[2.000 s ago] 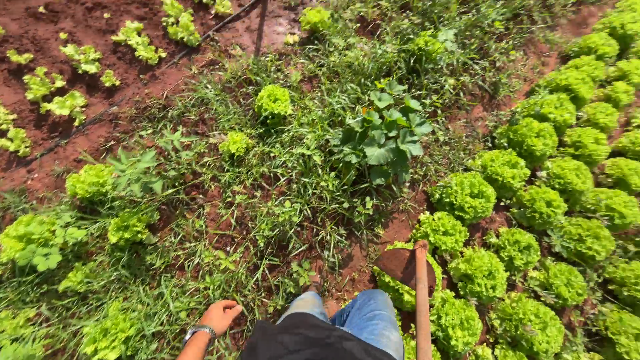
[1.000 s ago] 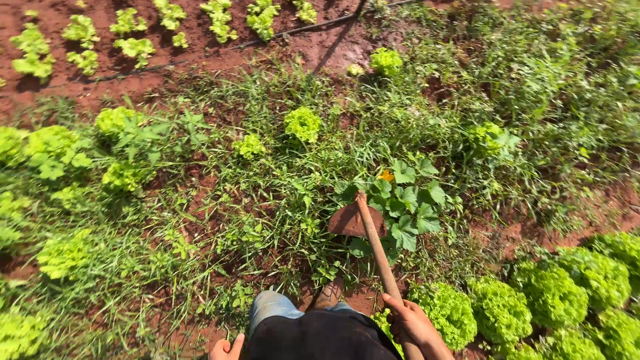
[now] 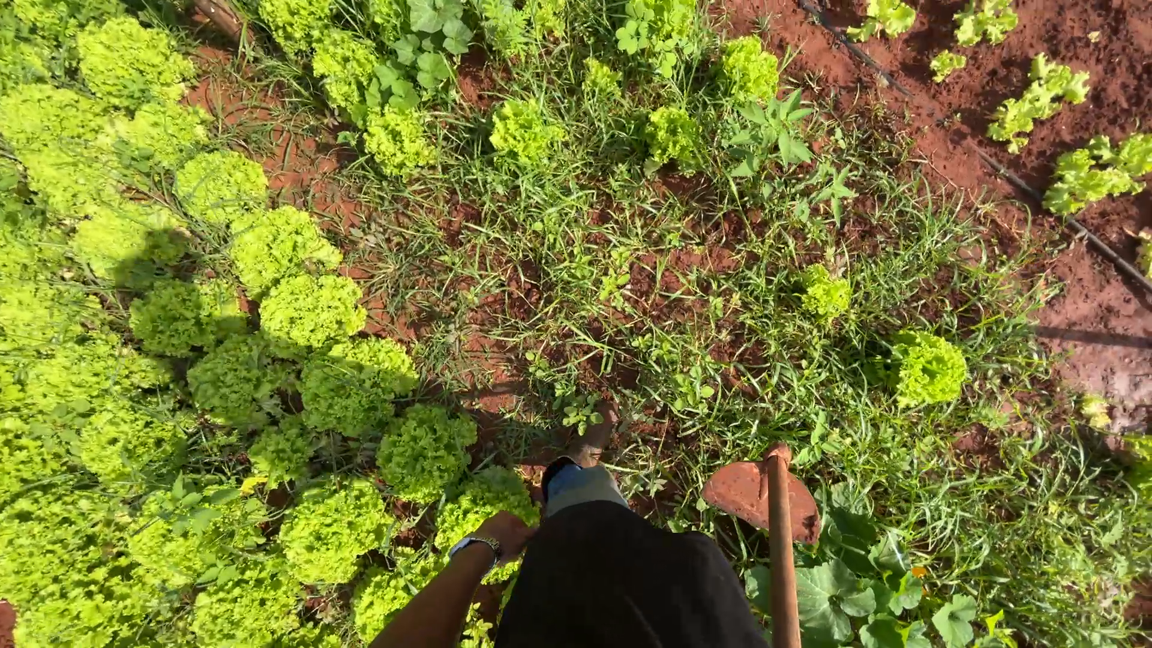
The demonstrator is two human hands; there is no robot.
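A garden hoe with a rusty blade (image 3: 760, 498) and a wooden handle (image 3: 783, 576) stands at the lower right, its blade over weeds beside a broad-leaved plant (image 3: 830, 596). The handle runs down out of the frame, and my right hand is not in view. My left hand (image 3: 506, 533), with a watch at the wrist, hangs beside my dark shirt over a lettuce (image 3: 486, 504). Its fingers are partly hidden, and I cannot tell whether they are closed. One shoe (image 3: 594, 436) shows on the weedy ground.
Dense lettuce rows (image 3: 310, 310) fill the left side. Grass and weeds (image 3: 576, 270) with scattered lettuces (image 3: 930, 367) cover the middle. A thin black irrigation hose (image 3: 1017, 184) runs along red soil at the upper right, near small lettuce plants (image 3: 1039, 99).
The view has swung round strongly, with the dense lettuce now on the left. My right hand, on the hoe handle a second ago, has left the view. The hoe remains beside the broad-leaved plant.
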